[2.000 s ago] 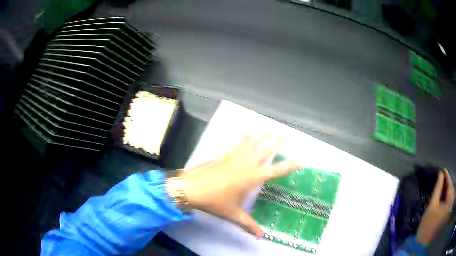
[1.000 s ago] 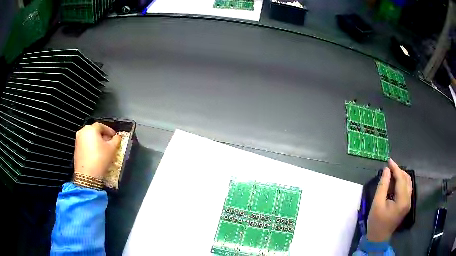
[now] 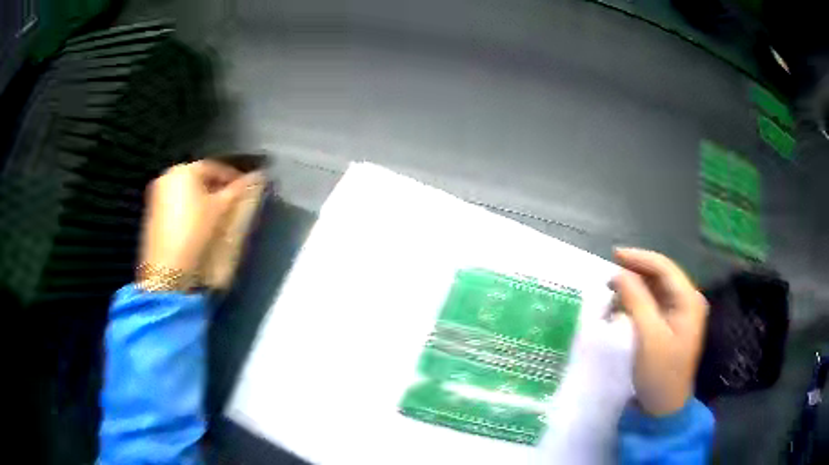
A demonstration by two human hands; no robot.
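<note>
A green PCB panel lies flat on the white work sheet, slightly blurred. My left hand is at the spacer bin on the left, fingertips bent together over its upper part; what they hold is hidden. My right hand is over the sheet's right edge, right of the panel, with thumb and fingers around a small dark component at the fingertips. The black component bin is just right of my right hand.
A rack of stacked panels stands at the far left, blurred. Two green panels lie beyond the seam on the right, one nearer and one farther. A slim black object lies at the right edge.
My right hand has moved left from the component bin to over the sheet, a small dark piece at its fingertips. My left hand remains at the spacer bin. The whole view has shifted.
</note>
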